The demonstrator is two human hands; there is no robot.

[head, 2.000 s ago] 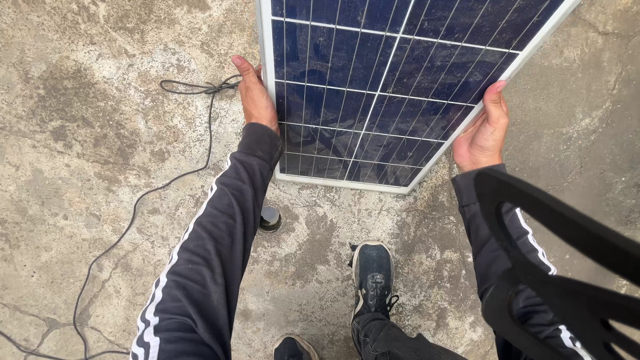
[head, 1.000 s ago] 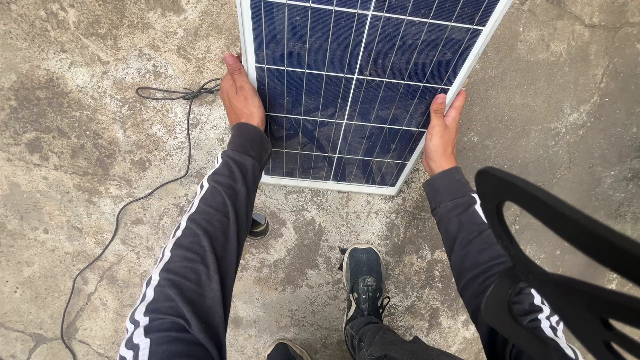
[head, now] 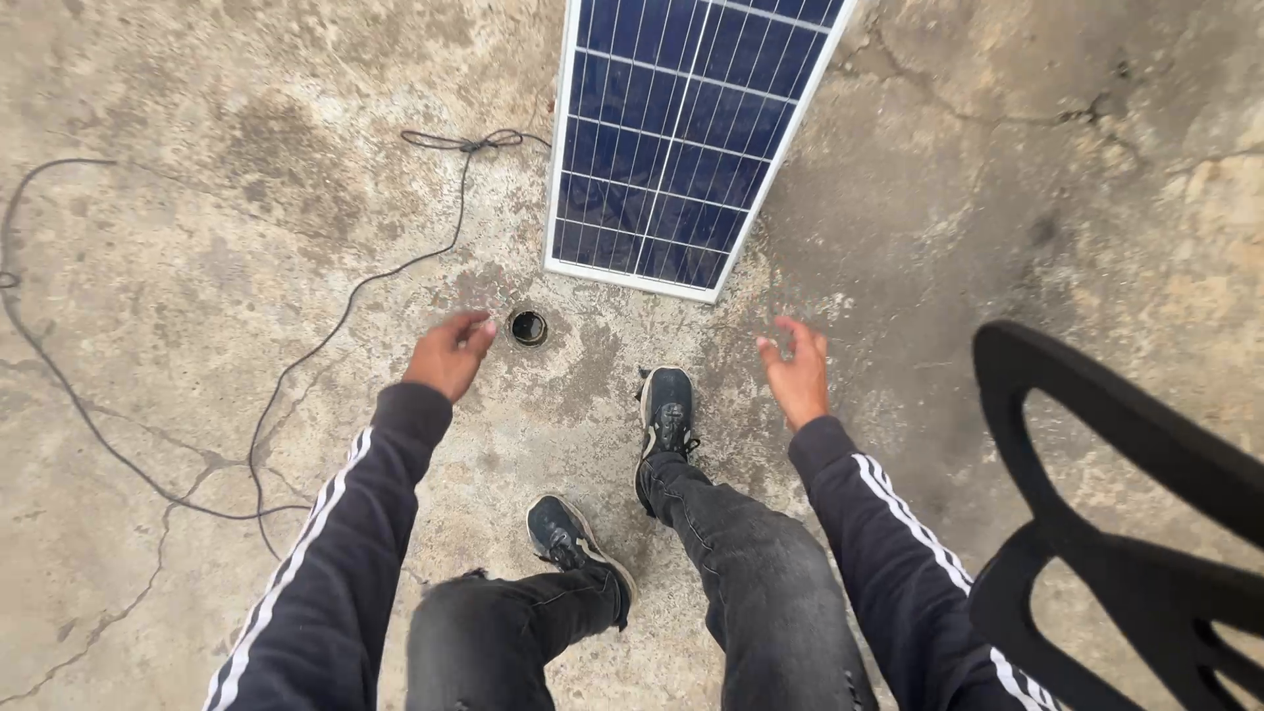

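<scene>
A solar panel (head: 662, 158) with dark blue cells and a pale metal frame stands or leans at the top centre; its upper end is out of view, so its support cannot be told. My left hand (head: 450, 354) is off the panel, below its lower left corner, fingers curled apart and holding nothing. Below and right of the lower right corner is my right hand (head: 795, 367), also empty, with thumb and fingers apart. A thin dark cable (head: 365, 281) with a knotted loop runs from the panel's left edge down to the left.
A round hole or pipe opening (head: 528, 328) lies in the cracked concrete ground (head: 948, 227) beside my left hand. A black plastic chair back (head: 1106, 464) fills the lower right. My two shoes (head: 669, 405) are on the ground between my arms.
Both hands have let go of the panel's side edges and moved down away from it. The view has shifted, showing more of my legs and the cable.
</scene>
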